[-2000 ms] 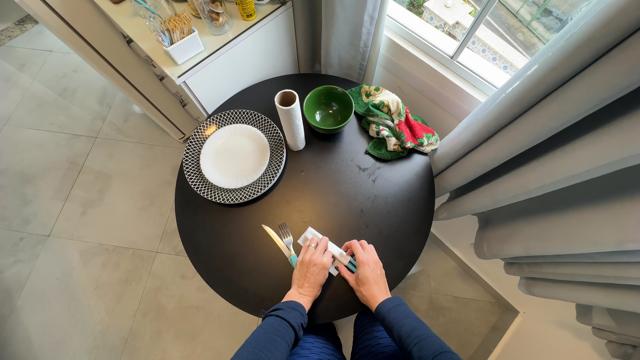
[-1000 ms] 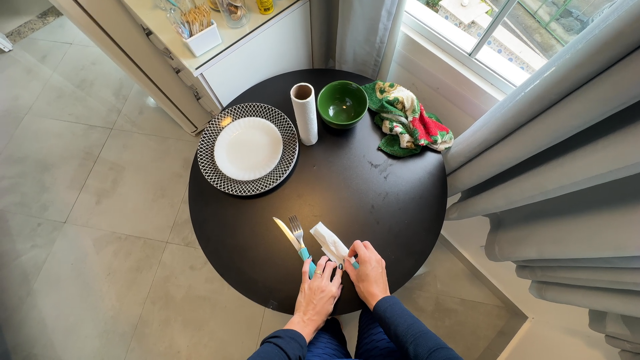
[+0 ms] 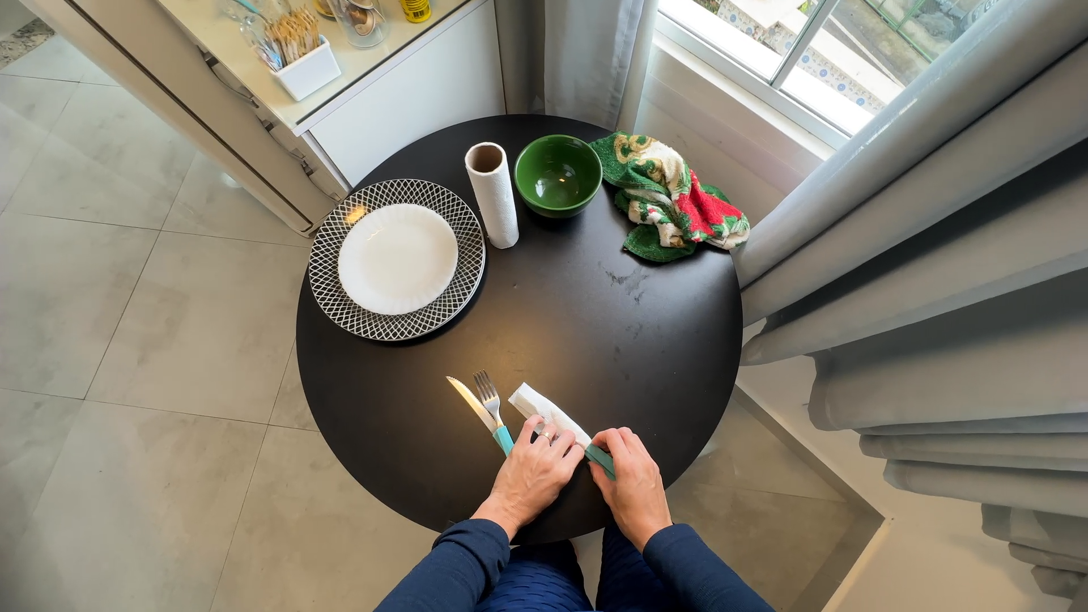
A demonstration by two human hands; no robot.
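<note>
A folded white paper napkin [image 3: 551, 412] lies slantwise near the table's front, wrapped around cutlery whose teal handle [image 3: 600, 461] sticks out at its lower right end. My right hand [image 3: 633, 486] grips that handle. The fingers of my left hand [image 3: 535, 466] press on the napkin's lower part. Just left of the napkin, a table knife [image 3: 473, 401] and a fork [image 3: 488, 393] lie side by side, their teal handles partly hidden by my left hand. What the napkin covers cannot be seen.
On the round black table [image 3: 544, 331] stand a white plate [image 3: 398, 258] on a patterned plate [image 3: 330, 285], a paper towel roll [image 3: 495, 200], a green bowl [image 3: 558, 176] and a crumpled towel [image 3: 680, 200]. A gray curtain [image 3: 935, 212] hangs at the right.
My left hand has shifted from beside the cutlery onto the napkin since one second ago. My right hand stays at the napkin's lower end.
</note>
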